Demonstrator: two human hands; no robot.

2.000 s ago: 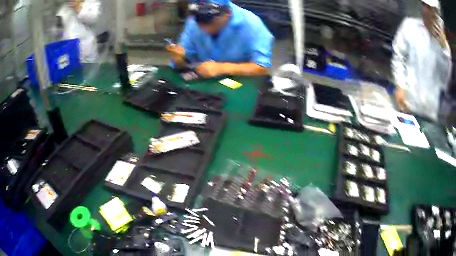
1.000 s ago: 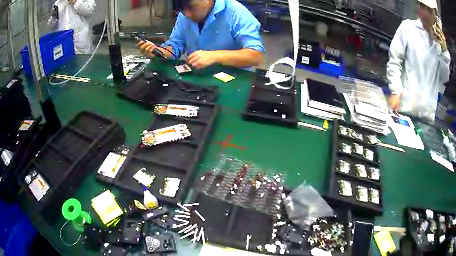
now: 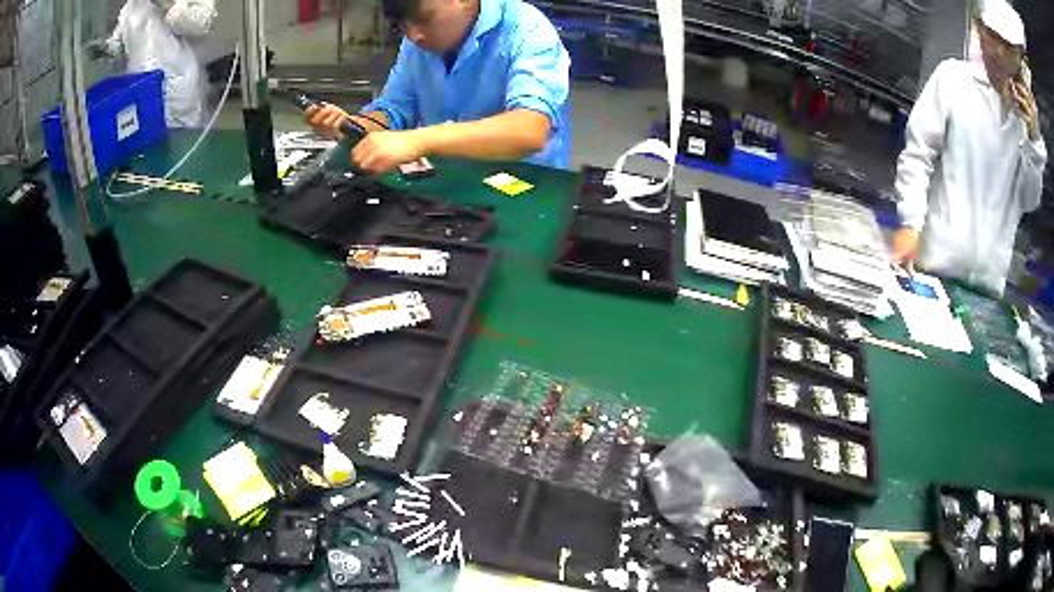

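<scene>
Neither of my hands is in the picture. Nearest in front of me, black housings (image 3: 272, 544) lie heaped beside a bright green spool (image 3: 151, 485) with a thin loose strand. A small white bottle (image 3: 336, 464) and a yellow pad (image 3: 238, 480) lie just behind them. Thin white sticks (image 3: 427, 524) lie scattered to the right. A clear blister tray (image 3: 555, 422) holds small reddish and silver parts. A clear bag (image 3: 700, 476) lies by a heap of loose small parts (image 3: 757, 549). A divided black tray (image 3: 379, 361) holds several pale boards.
A narrow black tray (image 3: 815, 393) with silver parts stands right of the green mat (image 3: 601, 343). Stacked black trays (image 3: 156, 353) stand left. A person in blue (image 3: 480, 87) sits across the bench; another in white (image 3: 965, 162) stands right. A post (image 3: 260, 145) rises at left.
The bench scene has shifted slightly left in view. The person in blue has brought one hand across to the other, which holds a dark tool. The white-coated person's head shows more fully.
</scene>
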